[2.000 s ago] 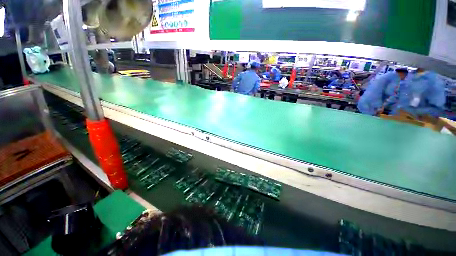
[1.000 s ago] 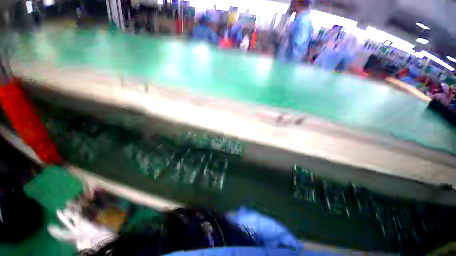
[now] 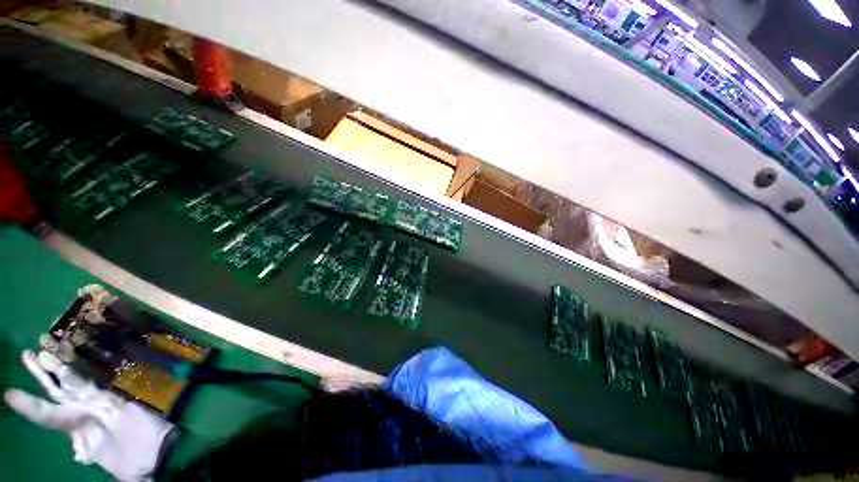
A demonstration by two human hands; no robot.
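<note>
Green circuit boards (image 3: 386, 212) lie in uneven rows on the dark lower conveyor (image 3: 490, 311). A white glove (image 3: 118, 428), fingers spread, lies on the green bench mat (image 3: 28, 273) at the lower left; no forearm shows joined to it. It touches a dark stand-like item with yellow-gold patches (image 3: 151, 377), from which a black cable runs right. A blue sleeve (image 3: 471, 400) shows at the bottom centre beside dark hair that covers part of the view. Neither of my hands can be made out.
A white conveyor side frame (image 3: 565, 132) crosses above the boards. Cardboard boxes (image 3: 391, 155) and clear plastic (image 3: 617, 245) lie beneath it. A red-wrapped post (image 3: 212, 68) stands at the upper left, and another red thing (image 3: 14, 188) is at the left edge.
The view has tilted down and come closer to the boards. The glove and stand now show clearly at the lower left, and the people across the belt have left the view.
</note>
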